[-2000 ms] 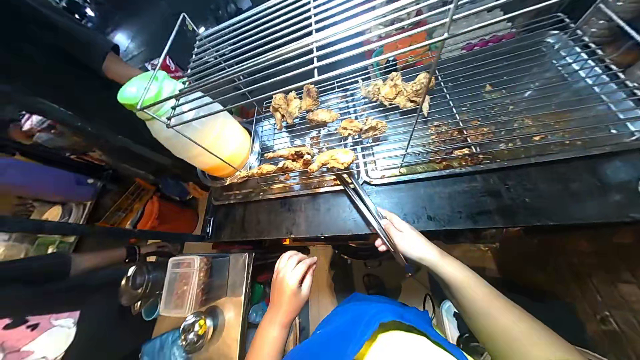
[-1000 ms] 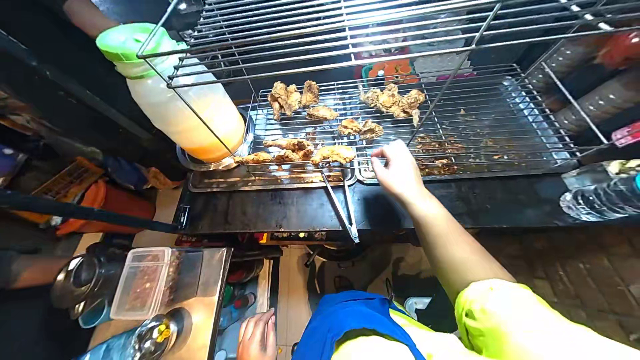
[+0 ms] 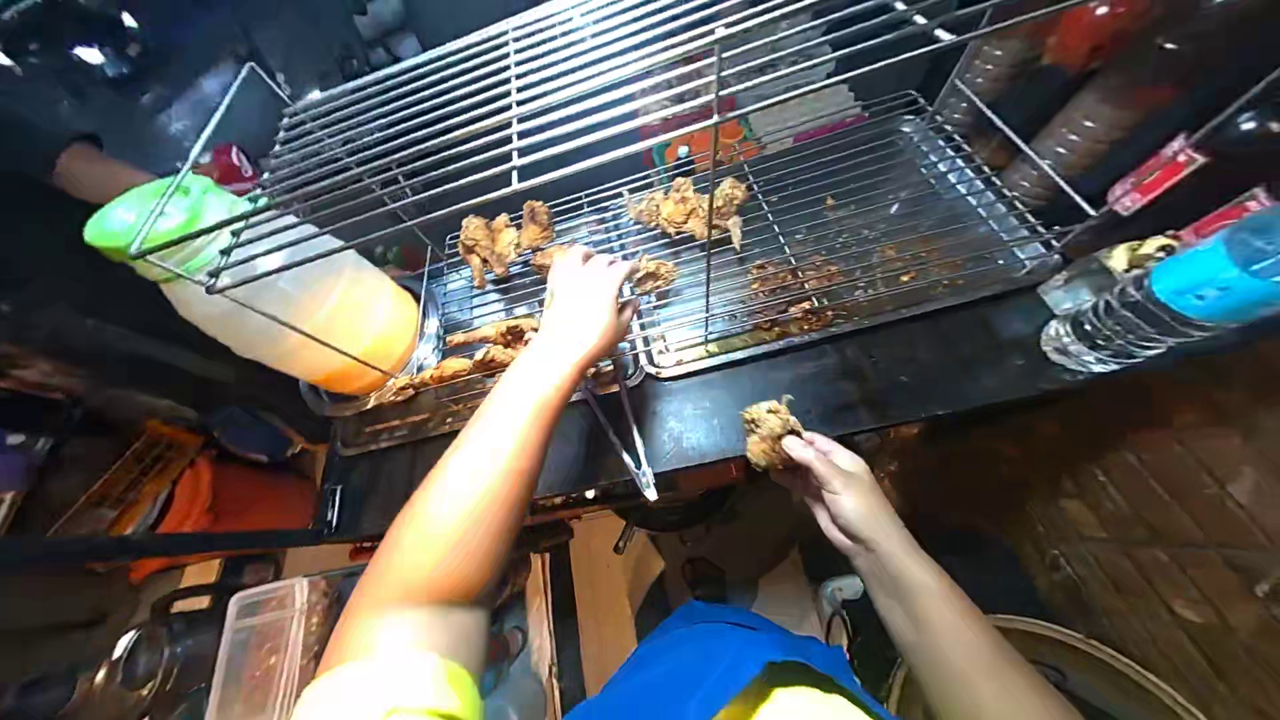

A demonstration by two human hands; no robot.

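My right hand [image 3: 835,487] holds a piece of fried chicken [image 3: 769,433] by its edge, in front of the black counter edge. My left hand [image 3: 585,295] reaches onto the wire rack [image 3: 670,345], its fingers over fried pieces in the middle; whether they grip one is hidden. More fried chicken [image 3: 683,208] lies behind and right of the left hand, another group [image 3: 490,243] behind and left, and several pieces [image 3: 490,350] in a front row at left. Metal tongs [image 3: 640,465] rest with their hinge end over the counter edge, below my left wrist.
An upper wire shelf [image 3: 515,110] overhangs the rack. At left stands a large jug of orange liquid [image 3: 330,320] with a green lid, a person's arm [image 3: 95,170] behind it. Plastic cups [image 3: 1090,325] lie at right on the black counter [image 3: 880,375]. A clear plastic box [image 3: 262,645] sits lower left.
My left hand has come up from below the counter onto the rack. My right hand has drawn back from the rack and now holds a chicken piece. The tongs, in my right hand at first, were let go.
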